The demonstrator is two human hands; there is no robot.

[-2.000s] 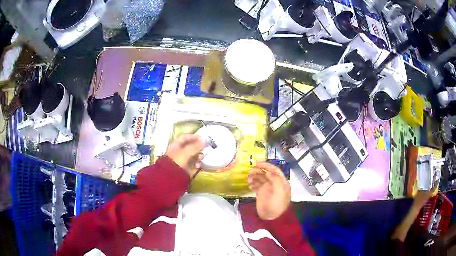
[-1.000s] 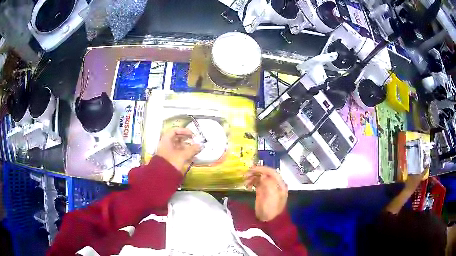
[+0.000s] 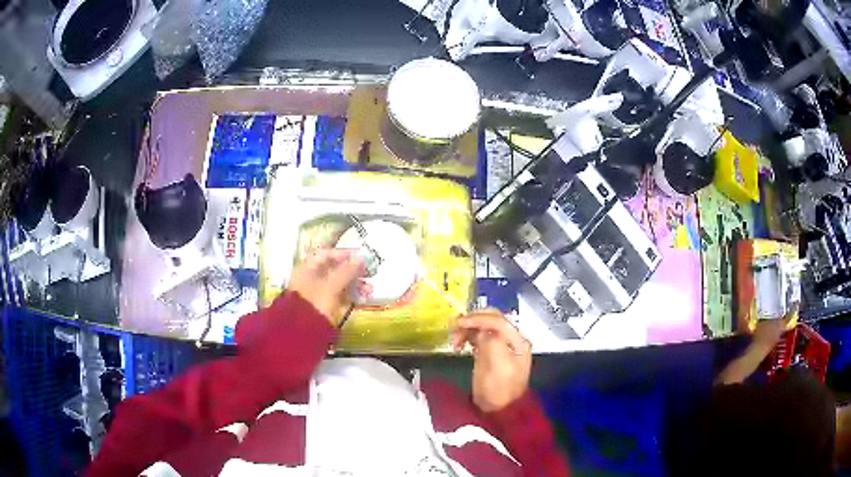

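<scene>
The yellow jig [image 3: 434,326] lies directly in front of me. A white round cover [image 3: 397,265] sits in its central recess. My left hand [image 3: 328,278] is at the left edge of the cover, fingertips pinched at a small thin dark part [image 3: 362,233] over it; the part is blurred. My right hand [image 3: 495,359] is at the jig's lower right corner with its fingers curled together. Whether it pinches something tiny cannot be told. The white-topped tub [image 3: 433,98] stands on a brown block behind the jig.
A slanted compartment tray [image 3: 597,252] with a dark cable over it is right of the jig. A camera assembly [image 3: 182,224] stands left; others are at back right. A yellow bin [image 3: 736,168] is far right. Another person's arm [image 3: 754,352] reaches in at lower right. A blue crate [image 3: 154,373] is lower left.
The whole view has shifted, so the bench appears further left. The thin part over the cover has changed its tilt slightly. My hands keep nearly the same poses.
</scene>
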